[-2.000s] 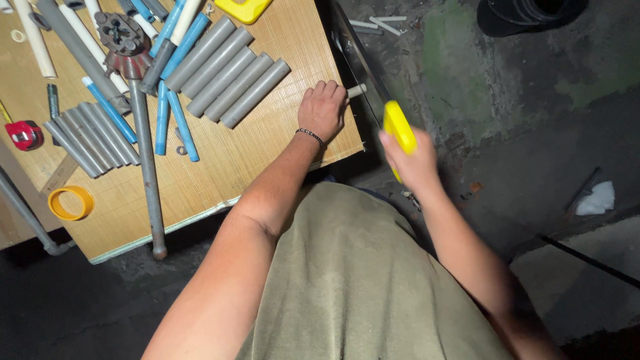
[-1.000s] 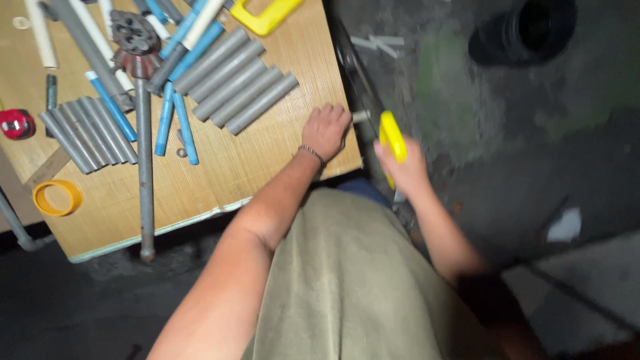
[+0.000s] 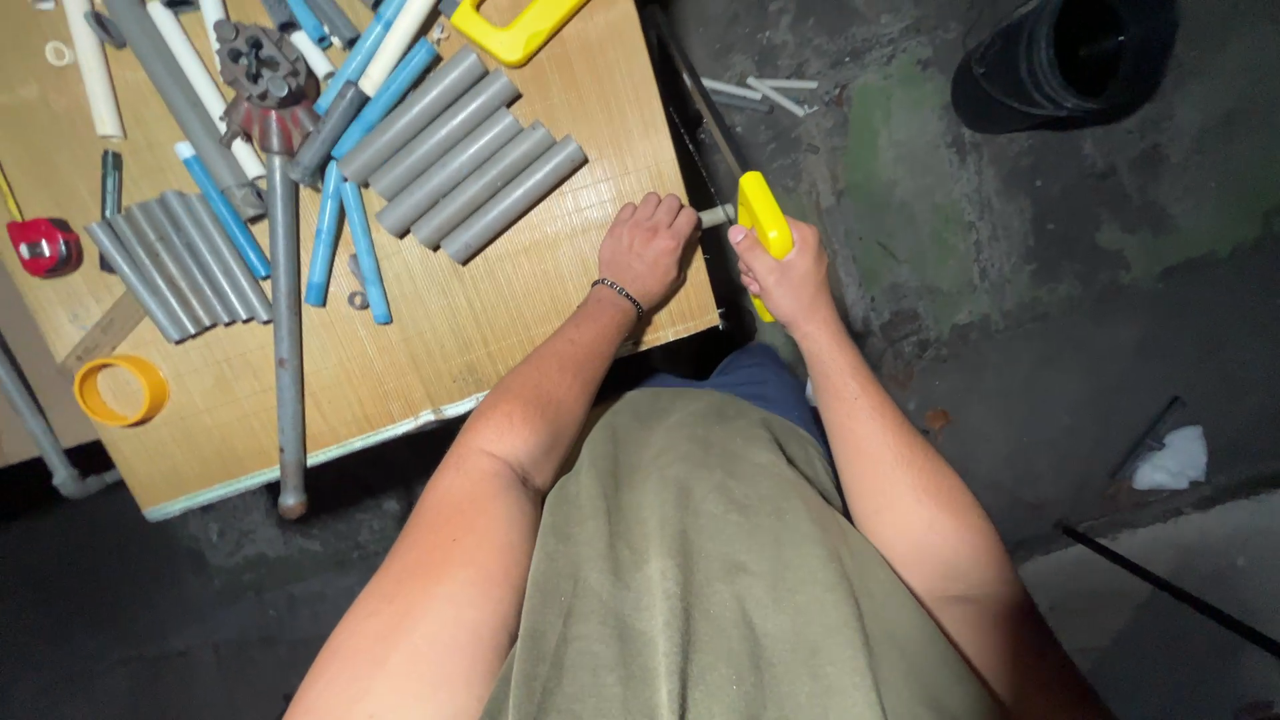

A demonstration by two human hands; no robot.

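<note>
My left hand (image 3: pixel 650 248), with a beaded bracelet at the wrist, presses a pale plastic pipe (image 3: pixel 716 216) against the right edge of the wooden table (image 3: pixel 520 340). The pipe's end juts past that edge. My right hand (image 3: pixel 790 270) grips the yellow handle of a hacksaw (image 3: pixel 764 215). Its frame runs up and away beside the table, and its blade lies near the jutting pipe; the exact contact is hard to see. Left of my left hand lies a row of cut grey pipes (image 3: pixel 475 160). How much pipe lies under my palm is hidden.
A pipe threader with a long handle (image 3: pixel 287 350) crosses the table's front edge. Around it are blue pipes (image 3: pixel 365 255), short grey pipes (image 3: pixel 180 265), a red tape measure (image 3: pixel 44 247), a yellow tape roll (image 3: pixel 120 390) and another yellow handle (image 3: pixel 520 30). A black bucket (image 3: pixel 1060 65) and white offcuts (image 3: pixel 780 95) are on the floor.
My right hand has shifted the hacksaw back and forth beside the table edge. My left hand has stayed on the pipe.
</note>
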